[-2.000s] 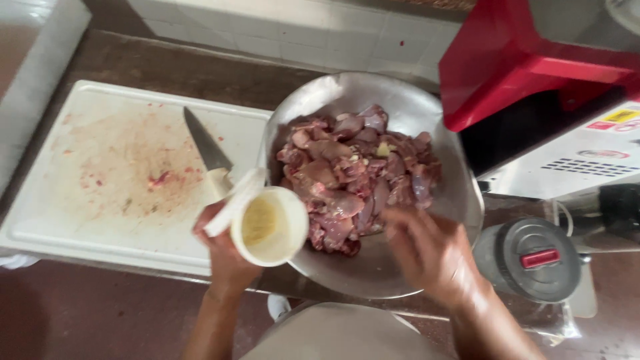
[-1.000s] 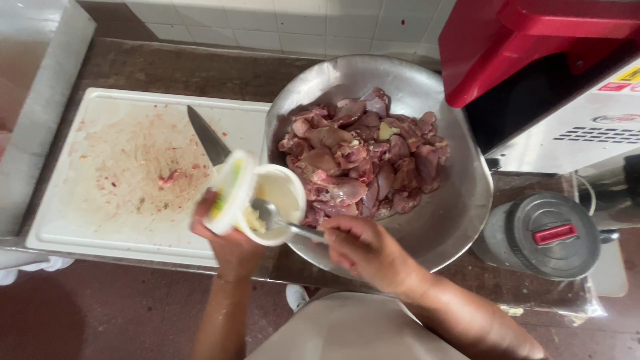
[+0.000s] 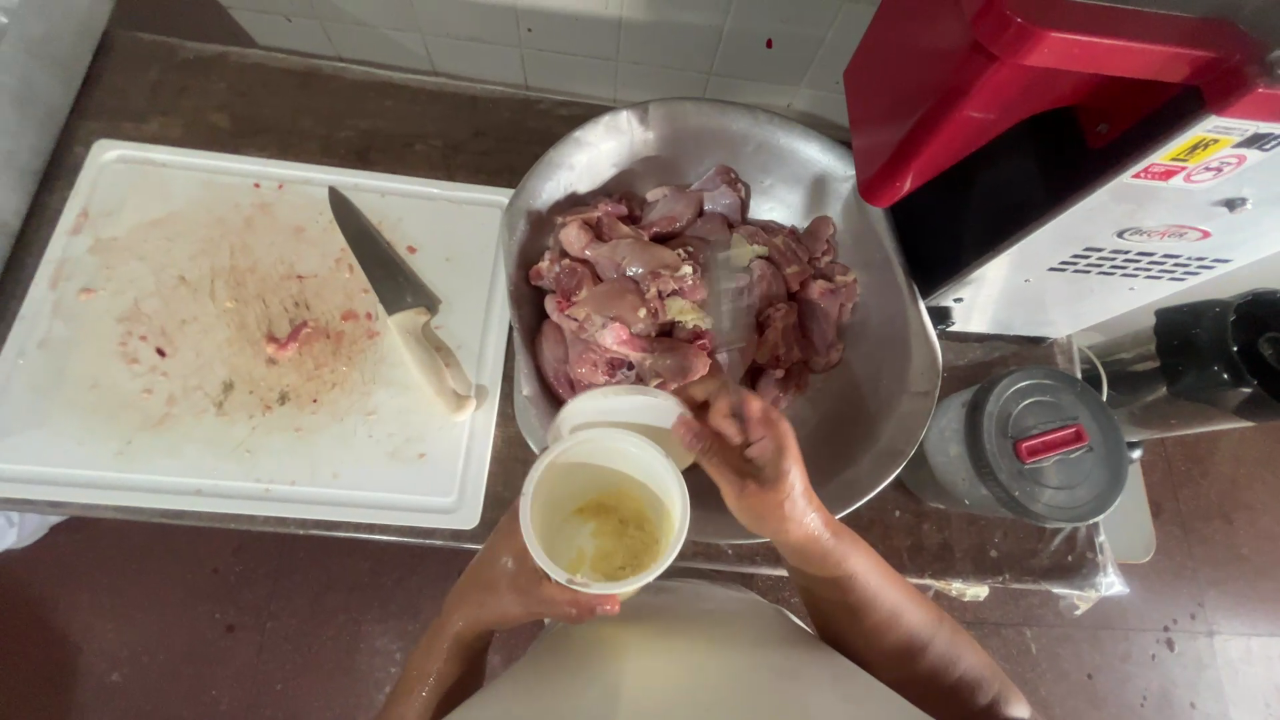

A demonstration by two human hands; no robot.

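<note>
My left hand (image 3: pixel 520 575) grips a white plastic tub (image 3: pixel 604 510) with yellowish paste low inside, in front of the metal bowl's near rim. The tub's white lid (image 3: pixel 620 408) stands behind it, near the fingers of my right hand (image 3: pixel 755 460). That hand is over the bowl's near side, its fingers curled and blurred; a faint blurred streak runs above it over the meat, and whether it holds a spoon cannot be told. Raw meat pieces (image 3: pixel 620 300) fill much of the large metal bowl (image 3: pixel 880 400), with pale yellow paste (image 3: pixel 687 312) on top of some.
At the left, a kitchen knife (image 3: pixel 385 260) lies on a stained white cutting board (image 3: pixel 440 500) with meat scraps. A red and white machine (image 3: pixel 1080 180) stands at the right, above a container with a dark lid (image 3: pixel 1050 490). A tiled wall (image 3: pixel 560 45) borders the counter behind.
The tub has moved from beside the bowl's left edge to its near rim. A spoon was in the tub with my right hand on it; now my right hand is over the bowl. More paste shows on the meat.
</note>
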